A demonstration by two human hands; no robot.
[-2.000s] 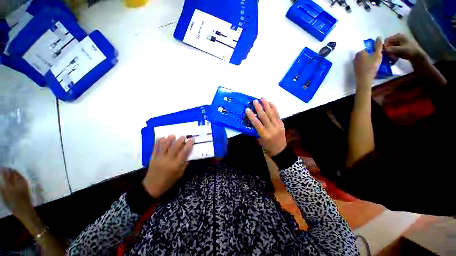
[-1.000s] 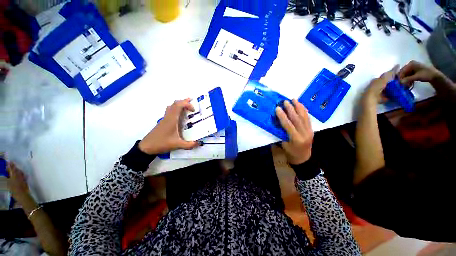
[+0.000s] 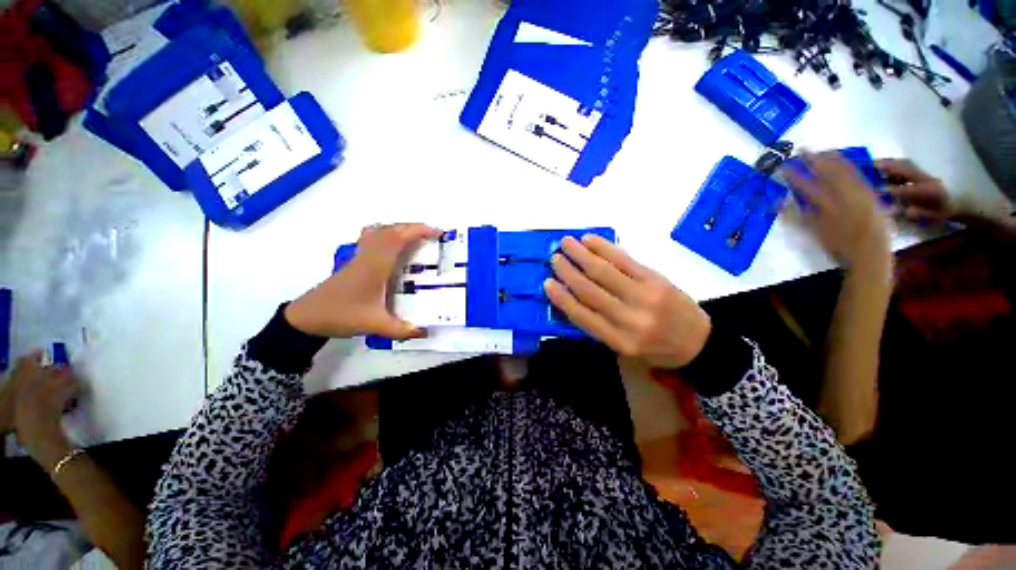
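My left hand [image 3: 368, 284] grips a retail box [image 3: 440, 281] by its long sides, with its white printed face up and its blue flap towards the right. My right hand [image 3: 629, 301] holds a blue insert tray [image 3: 524, 247], its fingers over the cable part. The tray's left end meets the box's blue flap end; how far it sits inside cannot be told. Dark cable ends show in the tray. More blue and white cartons [image 3: 474, 341] lie beneath the box on the table's near edge.
Flat carton stacks lie at left [image 3: 251, 161] and ahead [image 3: 546, 117]. At right are a filled tray [image 3: 730, 212], another blue tray [image 3: 752, 95] and a cable heap [image 3: 802, 33]. Neighbours' hands work at right [image 3: 852, 212] and far left [image 3: 45, 401]. A yellow cylinder [image 3: 384, 22] stands at the far edge.
My left hand has lifted a box off the cartons below. My right hand has brought the insert tray left and levelled it against the box's flap end.
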